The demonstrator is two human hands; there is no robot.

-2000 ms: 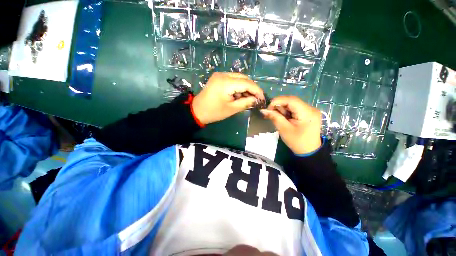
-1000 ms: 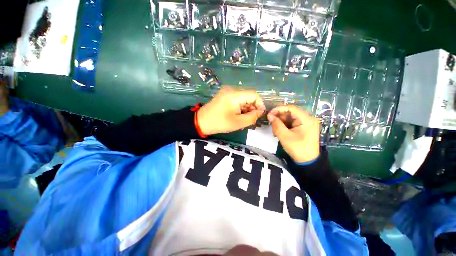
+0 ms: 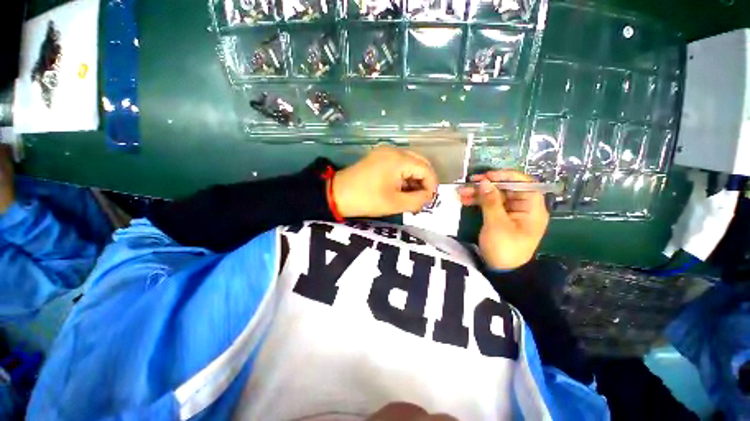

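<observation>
My left hand point(image 3: 382, 182), with a red wristband, pinches a small dark part point(image 3: 429, 200) over the work card. Much of the part is hidden by the fingers. My right hand point(image 3: 511, 220) holds a thin straight silver tool, probably tweezers point(image 3: 520, 187), roughly level, its tip towards the left fingertips. Whether the tip touches the part is too small to tell. The work card point(image 3: 442, 156) lies under the hands, grey-brown at the back and white at the front. The left blister tray point(image 3: 378, 111) lies behind the hands, with tangled dark parts in several pockets.
The right blister tray point(image 3: 613, 82) has small parts in its nearer pockets. A white box point(image 3: 717, 103) stands far right, with white paper point(image 3: 706, 224) below it. Far left are a white sheet point(image 3: 78, 78) with dark parts and a blue strip point(image 3: 122, 82). Blue sleeves show at both sides.
A silver tool now shows in my right hand, which has turned and moved slightly right. My hands are slightly farther apart. The trays sit higher in view and more of the card shows.
</observation>
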